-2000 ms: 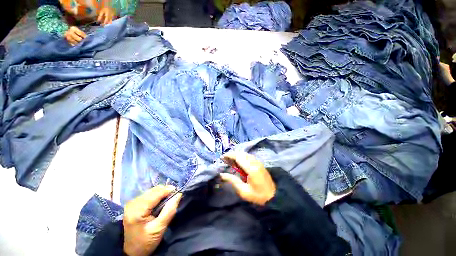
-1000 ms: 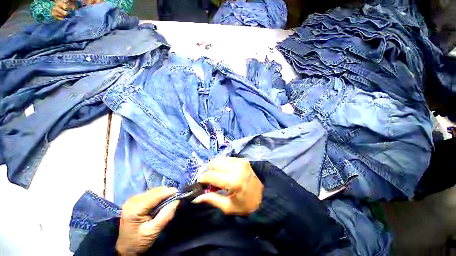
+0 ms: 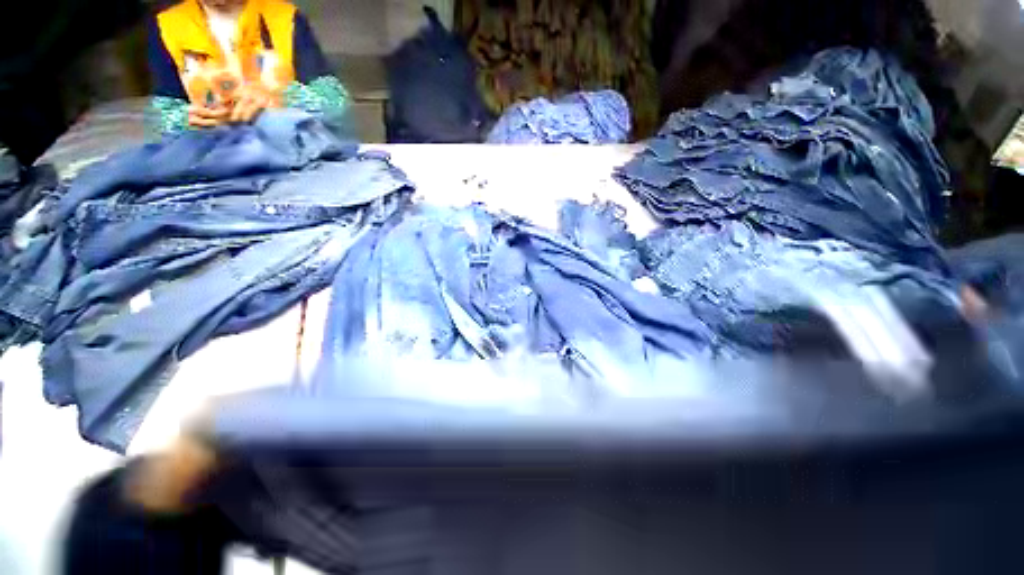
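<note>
A denim garment (image 3: 584, 449) is stretched wide across the front of the view, strongly blurred, its lighter upper edge running from lower left to the right side. My left hand (image 3: 171, 474) is blurred at the garment's left end and grips it there. My right hand cannot be made out; the blurred cloth and the dark area at the right hide it. Another blue denim garment (image 3: 421, 281) lies on the white table behind the stretched one. The snips cannot be seen.
Greyer denim garments (image 3: 213, 247) lie at the left. A layered dark denim pile (image 3: 775, 157) and lighter denim (image 3: 764, 270) lie at the right. A person (image 3: 230, 67) in an orange top is across the white table (image 3: 449, 174). A blue heap (image 3: 561, 118) lies beyond.
The view has tilted up. The cloth bunched between my hands is now raised and spread wide in a blur. My left hand has moved outward to the left; my right hand is lost from sight.
</note>
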